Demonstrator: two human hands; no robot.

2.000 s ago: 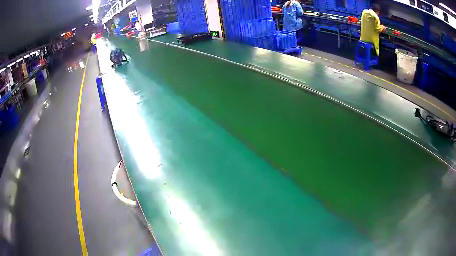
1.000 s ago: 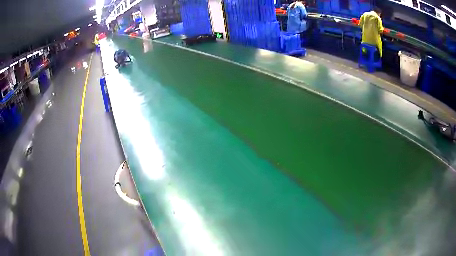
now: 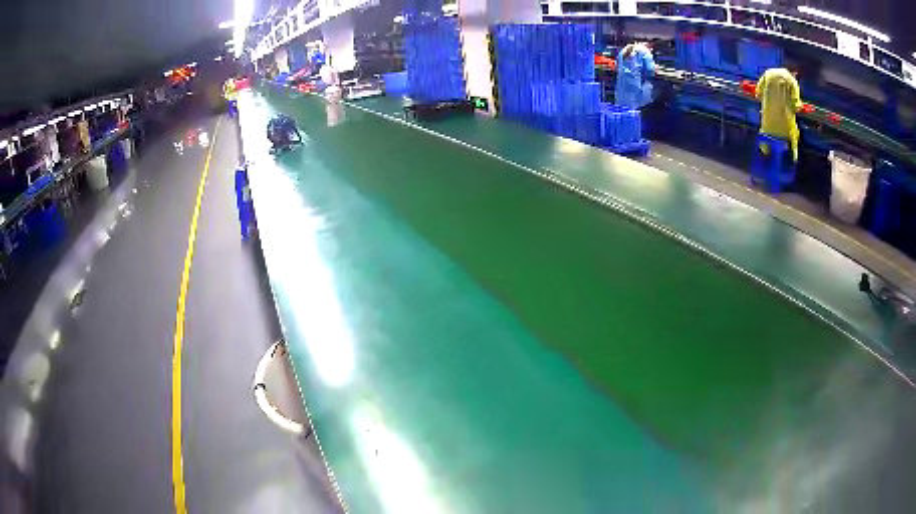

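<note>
Neither of my hands is in the picture. Nearest in front of me lies the blue-green worktop ledge (image 3: 452, 402), with bright light reflections along its left side. The darker green conveyor belt (image 3: 603, 311) runs beside it from the lower right towards the upper left. A thin pale side rail (image 3: 693, 242) separates the belt from the far ledge (image 3: 623, 177). A dark device with leads (image 3: 889, 297) sits on the far ledge at the right edge, partly cut off. A small dark lump (image 3: 284, 133) sits far down the near ledge.
A pale curved hose or rim (image 3: 269, 398) shows beside the near table edge. A grey floor with a yellow line (image 3: 183, 331) lies left. Blue crates (image 3: 547, 80), a person in yellow (image 3: 778, 105) on a stool, a person in blue (image 3: 634, 75) and a white bin (image 3: 849, 187) are across the aisle.
The whole view has shifted, so the scene sits lower and further right. The far-ledge device is cut off more at the right edge, and the blue patch at the bottom has left the picture.
</note>
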